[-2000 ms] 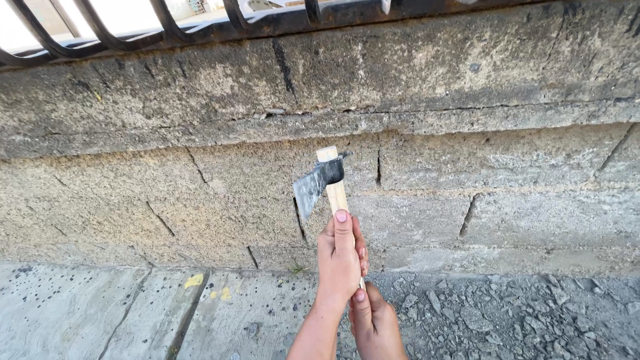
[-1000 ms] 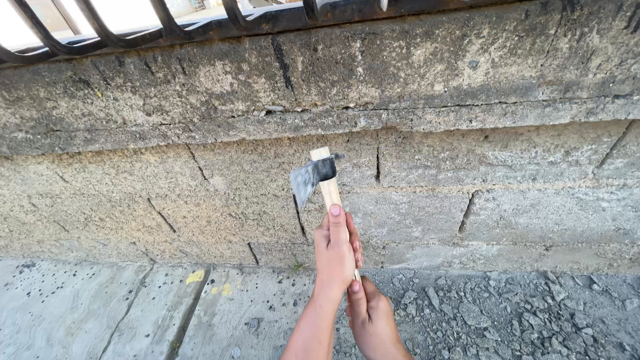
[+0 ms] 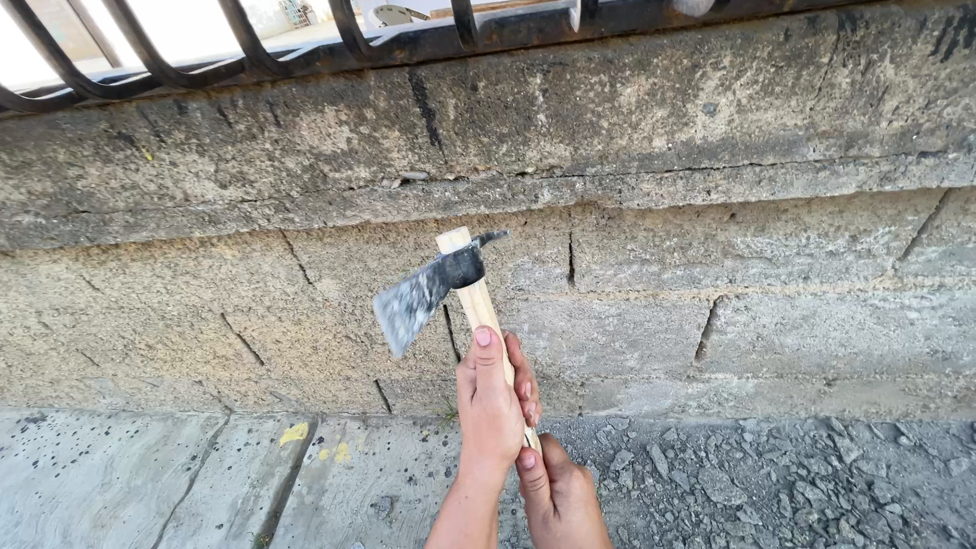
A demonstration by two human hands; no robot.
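Note:
A small hand mattock (image 3: 462,267) with a pale wooden handle and a dark metal head is held upright, leaning a little left, in front of a block wall (image 3: 625,328). Its broad blade, coated in grey-white dust, points down and left; a narrow pick end points right. My left hand (image 3: 494,389) wraps the middle of the handle, thumb laid along it. Lower down, my right hand (image 3: 560,484) grips the handle's bottom end. The hands are close together, and most of the lower handle is hidden by them.
Behind the tool runs a rough concrete ledge (image 3: 488,183) above the blocks, with black metal railings (image 3: 252,46) on top. Below lie concrete paving (image 3: 99,465) with yellow paint spots at left and broken grey rubble (image 3: 724,488) at right.

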